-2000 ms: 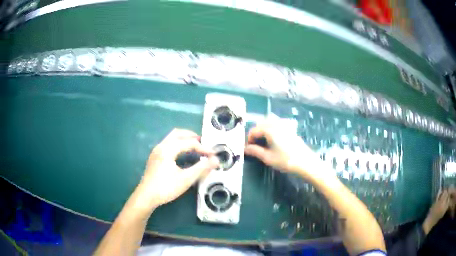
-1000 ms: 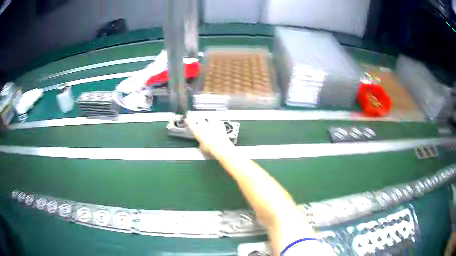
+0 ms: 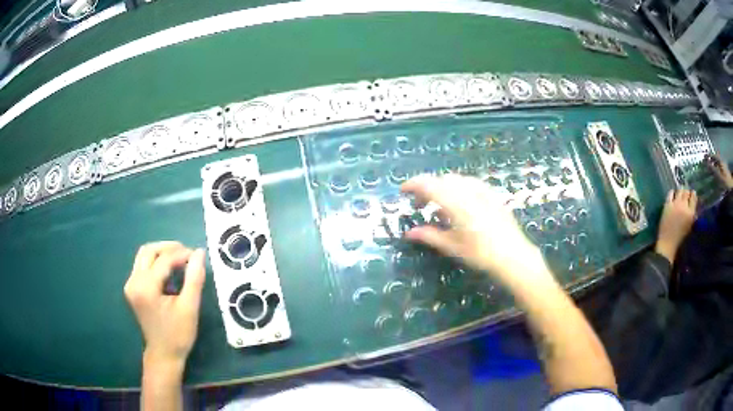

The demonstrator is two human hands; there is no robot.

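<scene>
A silver-grey three-hole metal frame [image 3: 244, 250] lies lengthwise on the green bench, its dark spoked round openings facing up. My left hand [image 3: 165, 293] is just left of it, loosely curled; whether it holds something small cannot be told. A clear blister tray [image 3: 321, 241] with rows of round pockets lies right of the frame. My right hand [image 3: 462, 221] is over the tray's middle, blurred, thumb and index finger apart. Small dark parts show in the pockets by its fingertips; no part is clearly held.
A row of ringed frames [image 3: 301, 111] lies end to end along the bench's far edge, beside the green conveyor. Another three-hole frame [image 3: 617, 178] stands right of the tray. At far right are another person's hands [image 3: 680, 210] and a second clear tray [image 3: 690, 159].
The view has swung back down from the conveyor to the bench. My right hand has moved from a frame on the conveyor to the blister tray. My left hand is back in view.
</scene>
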